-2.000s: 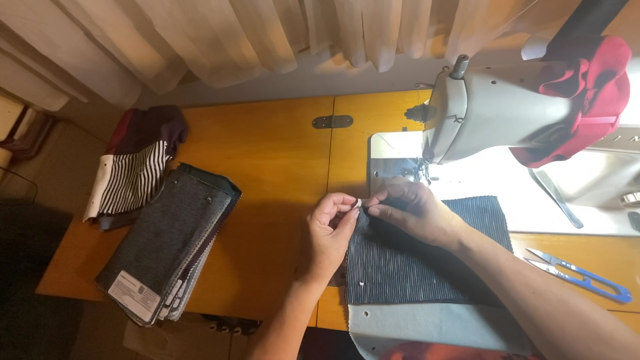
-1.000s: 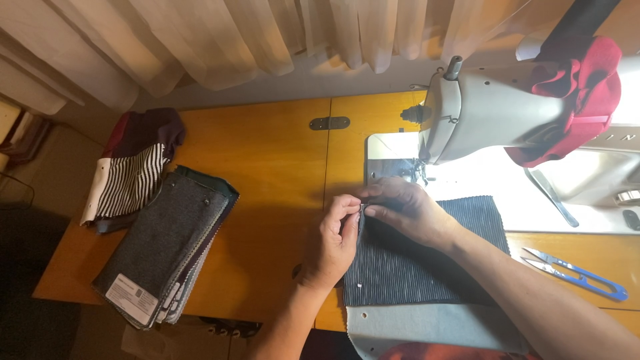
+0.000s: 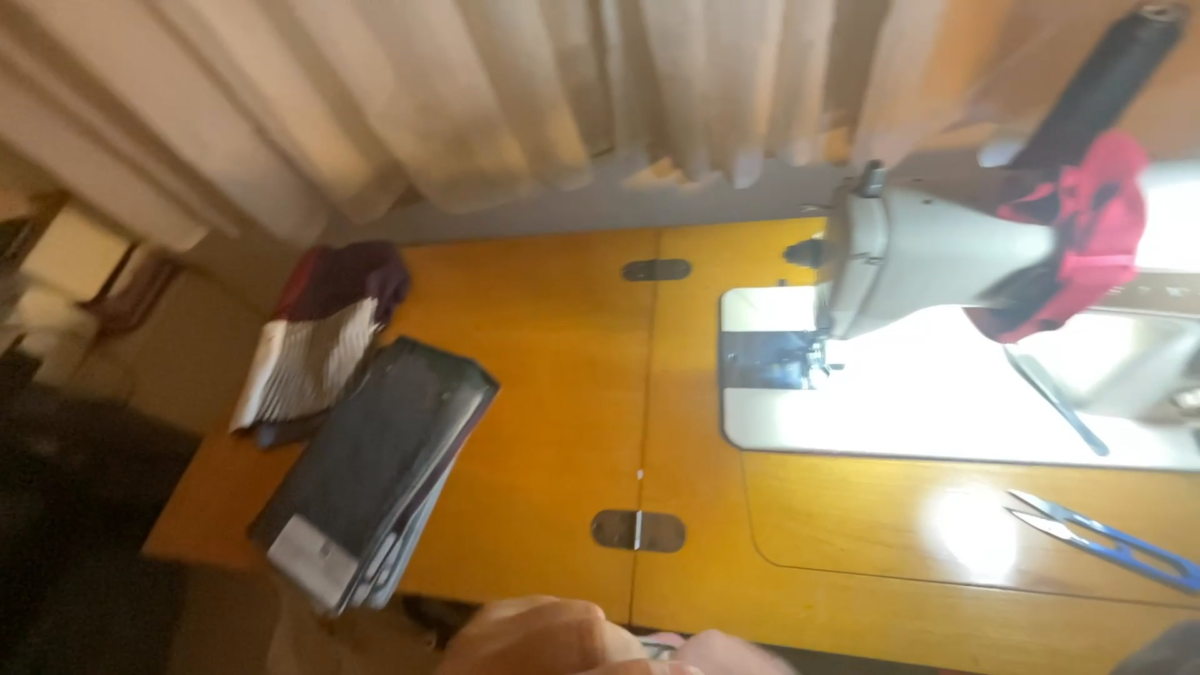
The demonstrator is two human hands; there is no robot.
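At the bottom edge, blurred and mostly cut off, are my left hand (image 3: 548,637) and my right hand (image 3: 736,653) close together. A small bit of patterned material (image 3: 661,645) shows between them; which hand grips it is unclear. Beyond them stands a white sewing machine (image 3: 947,248) with its lamp lighting the needle area and a bare bed (image 3: 900,417). Thread snips with blue handles (image 3: 1106,544) lie on the table at the right. A folded stack of dark fabric (image 3: 375,450) with a pale label rests at the left.
Striped and maroon fabric (image 3: 319,337) lies behind the dark stack on the wooden table (image 3: 553,375). Red cloth (image 3: 1087,244) drapes over the machine arm. A dark tool (image 3: 1059,398) lies on the machine bed. A pale curtain (image 3: 450,103) hangs behind.
Both hands have moved from beside the machine to the bottom edge. The dark striped fabric and light blue piece beneath them are no longer in view on the table.
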